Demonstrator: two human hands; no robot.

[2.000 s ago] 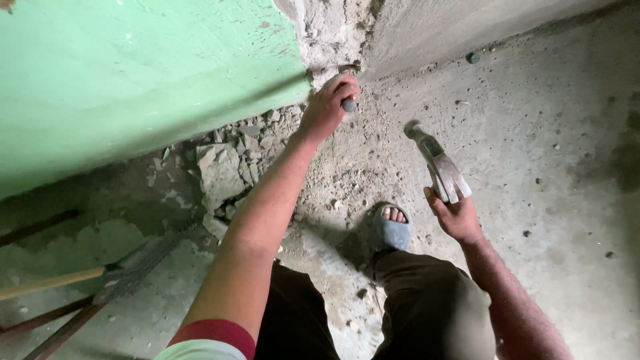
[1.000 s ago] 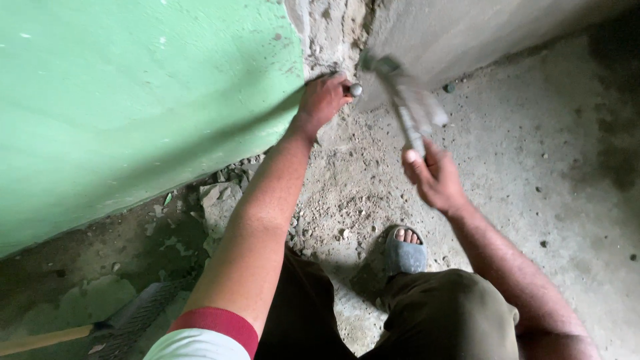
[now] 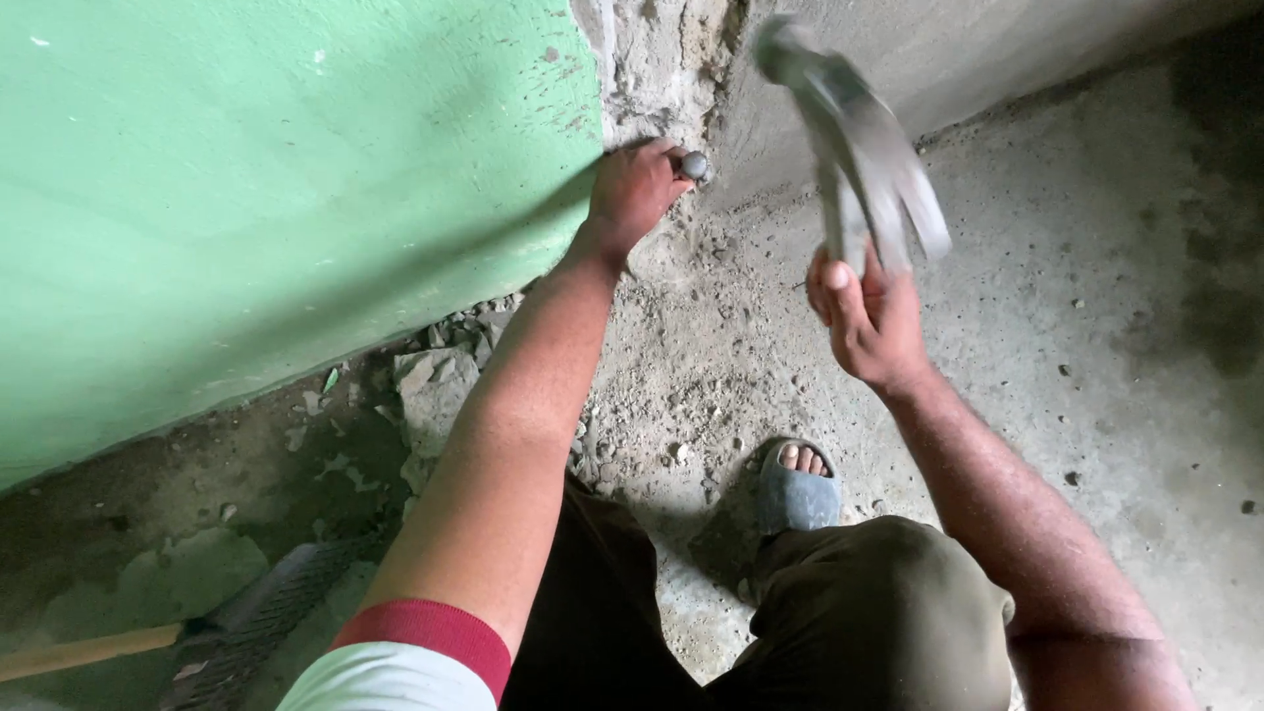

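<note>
My left hand is closed around a metal chisel, whose round struck end points up toward me; its tip is hidden behind the fingers. It is held low against the strip of bare, chipped masonry at the wall corner, beside the edge of the green painted wall. To the right, my right hand grips a claw hammer, blurred by motion. The hammer's head is raised, its face toward the upper left and its claws toward the lower right, apart from the chisel.
Broken rubble lies along the foot of the green wall. Crumbs of debris cover the concrete floor. A broom with a wooden handle lies at the lower left. My sandalled foot stands below the corner. A grey wall rises at the right.
The hammer has moved from low on the right, over the floor, up to beside the corner. My left hand stays at the corner with the chisel.
</note>
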